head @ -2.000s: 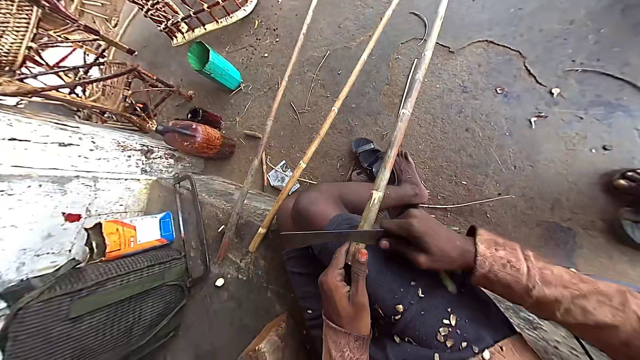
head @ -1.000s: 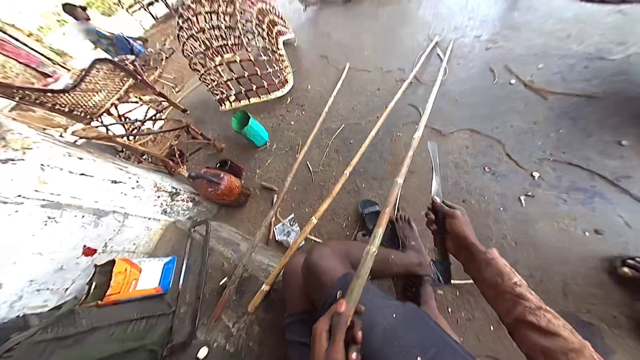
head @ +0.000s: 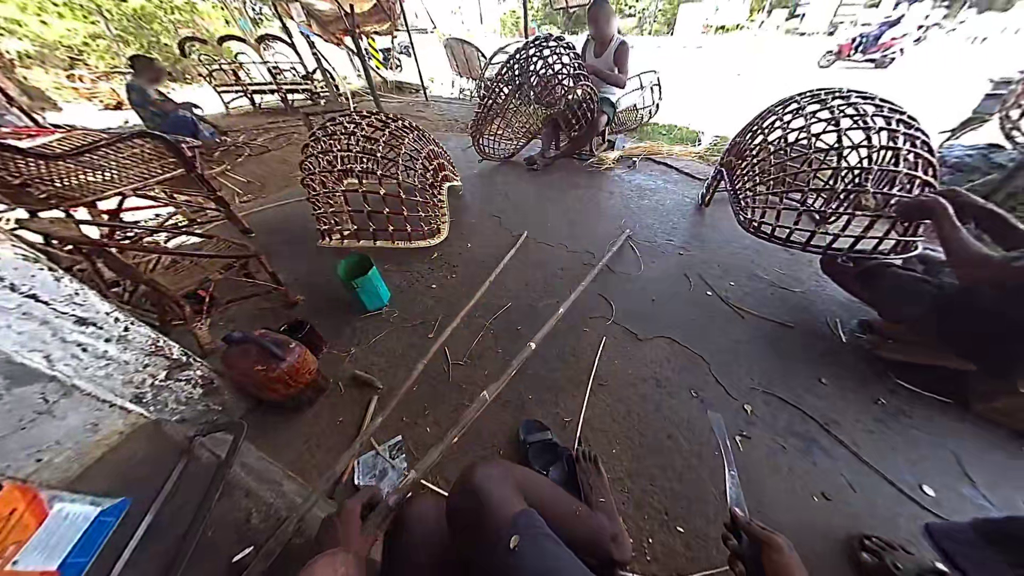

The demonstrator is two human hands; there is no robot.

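Observation:
At the bottom edge, my left hand is around the near end of a long cane pole, which slants away over the ground. A thinner pole lies to its left. My right hand, low on the right, grips the handle of a long-bladed knife, its blade pointing up and away, apart from the poles. My bent knees are between both hands, with a dark sandal by my foot. A crumpled silvery packet lies beside the poles.
A teal container, a reddish-brown jug and a woven cane frame stand ahead left. At right, a co-worker's hand touches another cane frame. Another person works on cane at the back. Loose strips litter the ground.
The view has lifted widely. My left hand and the pole it held have moved left, toward the other poles. The knife was across the pole two seconds ago and is now held away to the right.

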